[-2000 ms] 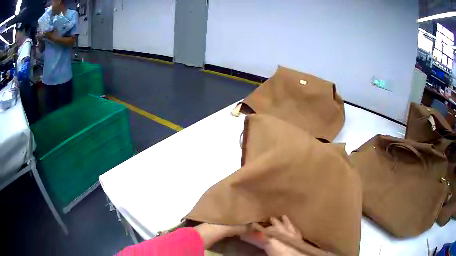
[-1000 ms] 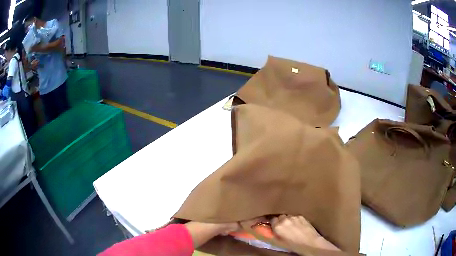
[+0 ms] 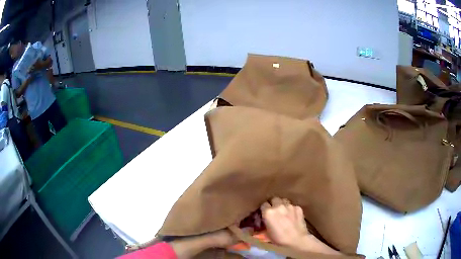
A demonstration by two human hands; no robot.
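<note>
A large tan-brown tote bag (image 3: 283, 162) lies on the worktable in front of me, its mouth towards me. My right hand (image 3: 284, 218) is at the mouth, its curled fingers gripping the raised brown edge. My left hand (image 3: 222, 239), below a pink-red sleeve, is low at the left of the mouth; its fingers are hidden by the bag and a narrow brown strap (image 3: 243, 235). Between the hands show a dark red-brown lining (image 3: 252, 220) and part of an orange inner pocket (image 3: 260, 236).
One brown bag (image 3: 275, 86) lies behind; others (image 3: 399, 157) lie at the right. Small dark snips (image 3: 393, 252), a beige piece (image 3: 413, 251), a thin dark stick (image 3: 445, 236) and a blue container (image 3: 456, 238) are at lower right. Green crates (image 3: 76, 167) and people (image 3: 38, 91) are left.
My right hand has moved up at the mouth and lifted its edge, opening a gap onto the dark lining. The view has turned right, bringing the snips and beige piece into sight.
</note>
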